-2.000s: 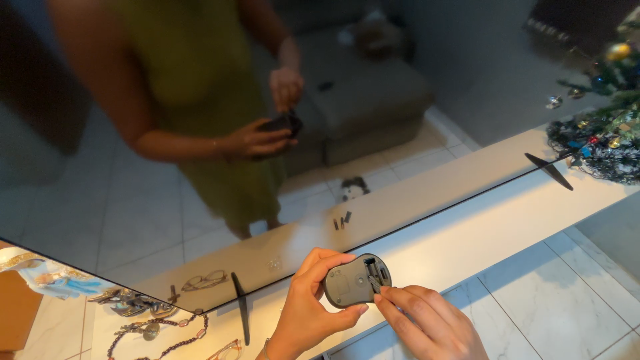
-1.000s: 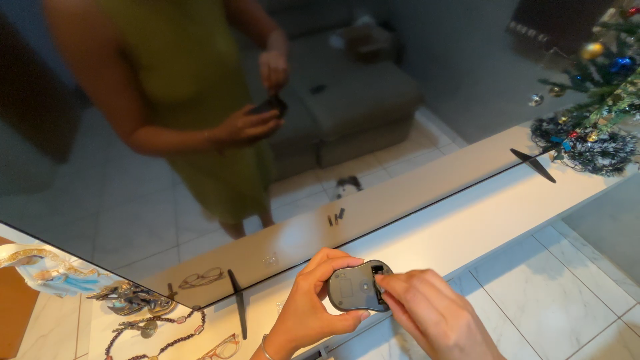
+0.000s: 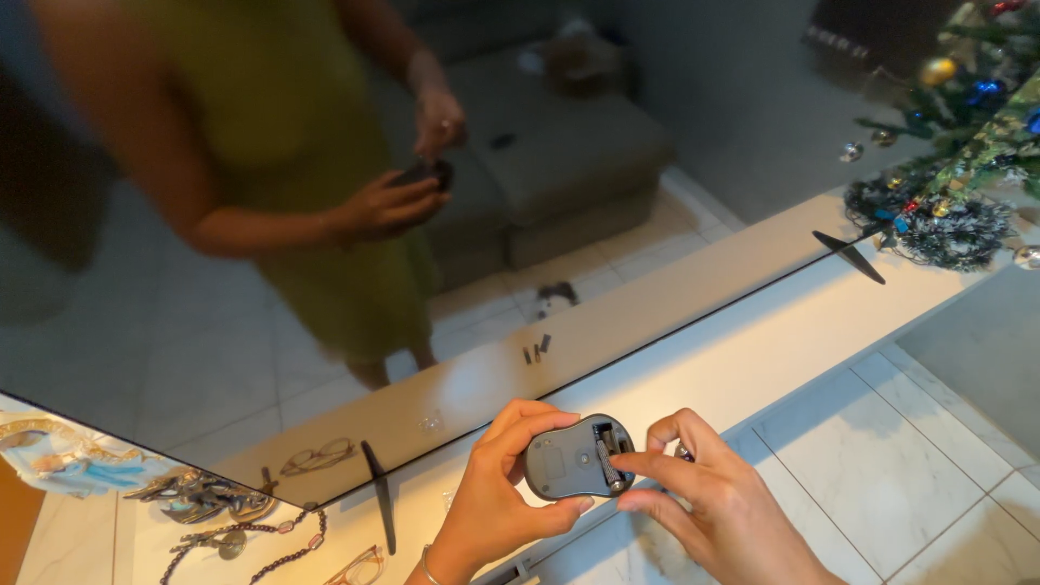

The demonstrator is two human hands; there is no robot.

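Note:
A dark grey computer mouse point(image 3: 561, 463) lies bottom side up in my left hand point(image 3: 512, 479), with fingers along its upper edge and the thumb below. Its battery compartment is uncovered at the right end. A battery point(image 3: 607, 465) sits slanted in the compartment, its lower end by the compartment's lower edge. The index fingertip of my right hand point(image 3: 707, 496) touches the battery, while the thumb is near the mouse's lower right edge. Part of the compartment is hidden by that finger.
Behind the mouse stands a television point(image 3: 520, 203) on black feet, reflecting a person and small items. The white cabinet top point(image 3: 715, 325) holds a beaded rosary point(image 3: 284, 561), eyeglasses point(image 3: 361, 566), a figurine point(image 3: 73, 455) and a decorated Christmas tree point(image 3: 959, 187). Tiled floor point(image 3: 894, 455) lies below.
My right hand's fingers have drawn back from over the compartment and spread, with the index finger on the battery. My left hand keeps holding the mouse.

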